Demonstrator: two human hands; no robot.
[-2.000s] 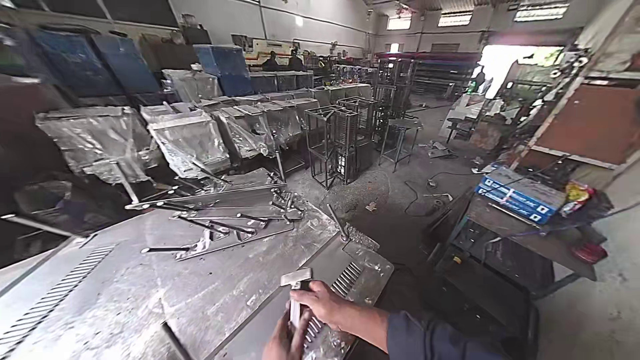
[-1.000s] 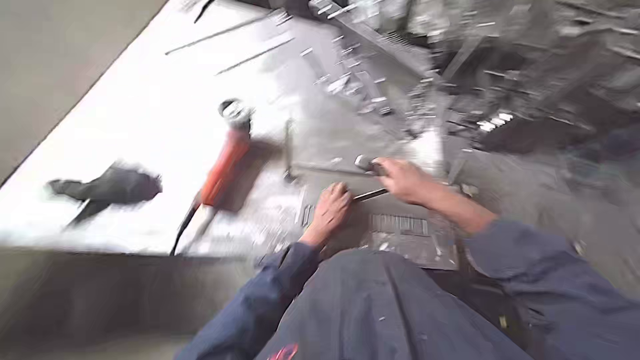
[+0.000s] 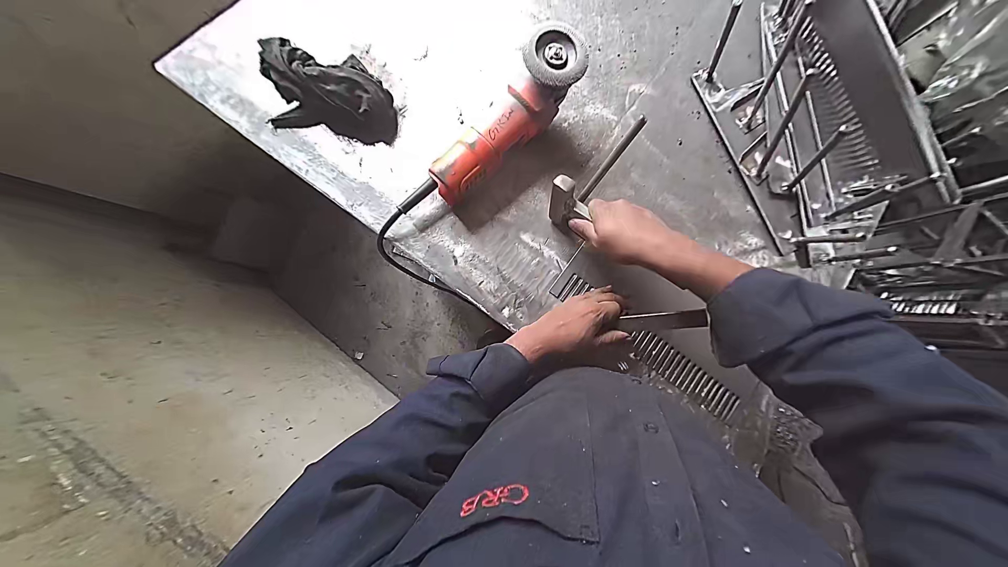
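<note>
My right hand [image 3: 626,230] is closed around a metal hammer-like tool, its pale head [image 3: 562,200] showing beyond my thumb. Low over a slotted metal sheet [image 3: 685,375], my left hand [image 3: 579,324] grips the end of a flat metal bar [image 3: 665,320], which runs right to my other sleeve. Just past the tool's head, a thin metal rod [image 3: 613,157] slants over the bench; its near end is hidden. An orange angle grinder [image 3: 494,142] with a grey disc lies up and left of both hands.
A crumpled black cloth [image 3: 331,90] rests on the metal-topped bench [image 3: 472,260]. The grinder's black cord [image 3: 386,250] hangs over the bench edge. Welded metal frames with upright rods [image 3: 795,126] crowd the right side. Concrete floor [image 3: 157,378] lies at lower left.
The view has swung strongly down and left since the oldest frame. The tool stays in my right hand and my left hand stays near the slotted sheet.
</note>
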